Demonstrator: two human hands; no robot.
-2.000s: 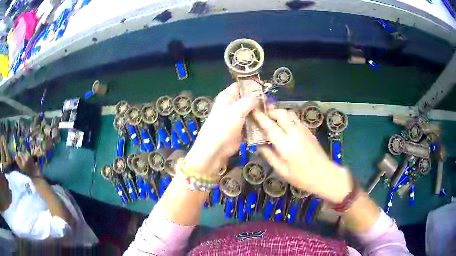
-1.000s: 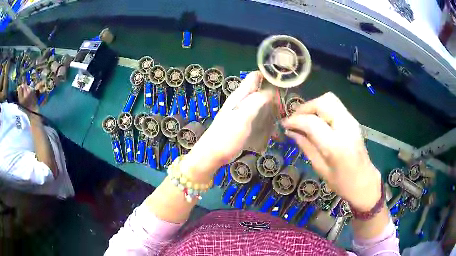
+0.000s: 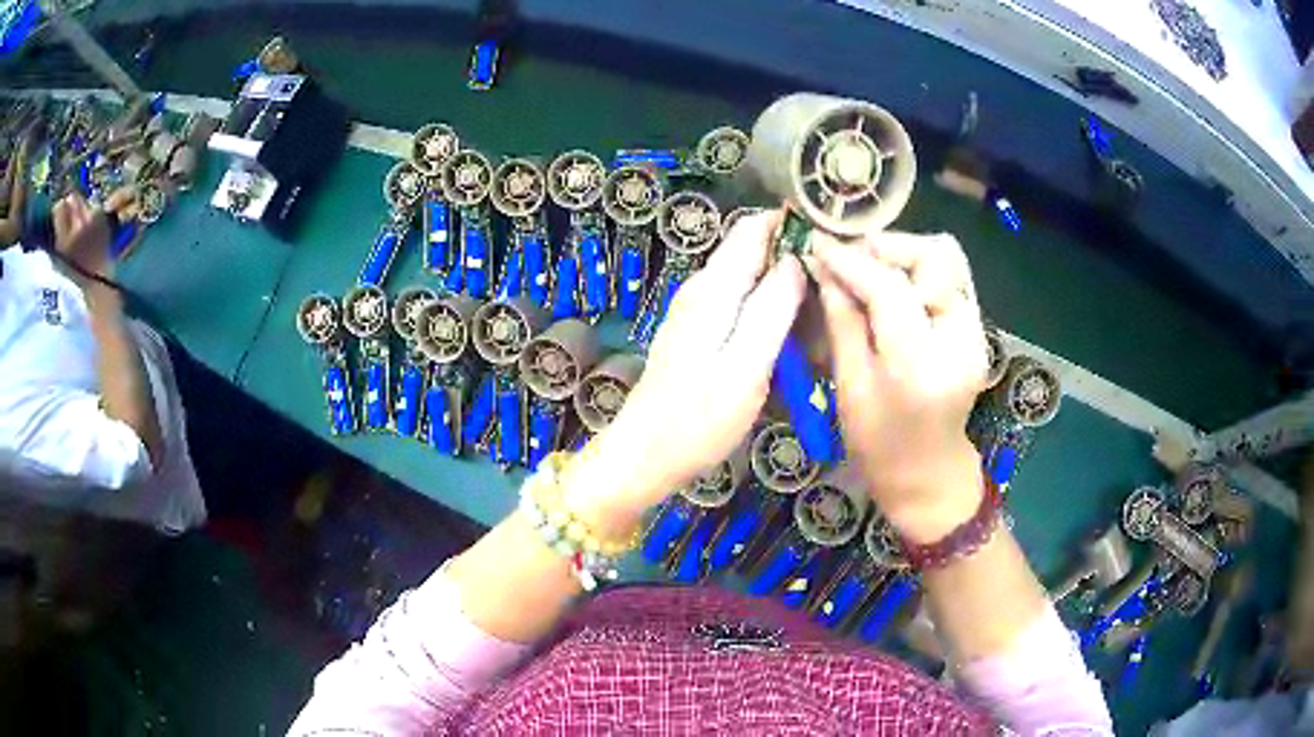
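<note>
A part-assembled fan unit is held up in front of me. Its grey-beige round head (image 3: 850, 161) with a spoked face points up and right. A small green circuit board (image 3: 796, 235) shows at the neck between my fingertips. A blue battery (image 3: 801, 403) hangs below between my hands. My left hand (image 3: 721, 338) grips the neck from the left side. My right hand (image 3: 908, 360) pinches at the neck from the right, its fingertips close to the left ones. The wires there are too small to make out.
Two rows of fan units (image 3: 504, 330) lie on the green bench (image 3: 274, 310). A jumbled pile (image 3: 1185, 547) is at right. A black box with a silver top (image 3: 267, 137) is at left, near a coworker in white (image 3: 72, 374). Beyond the pale rail (image 3: 378, 138), the dark belt (image 3: 620, 72) carries scattered units.
The view has shifted. The fan head has turned so its side shows, and the blue battery now hangs visibly below. My right hand has closed in to the neck beside my left.
</note>
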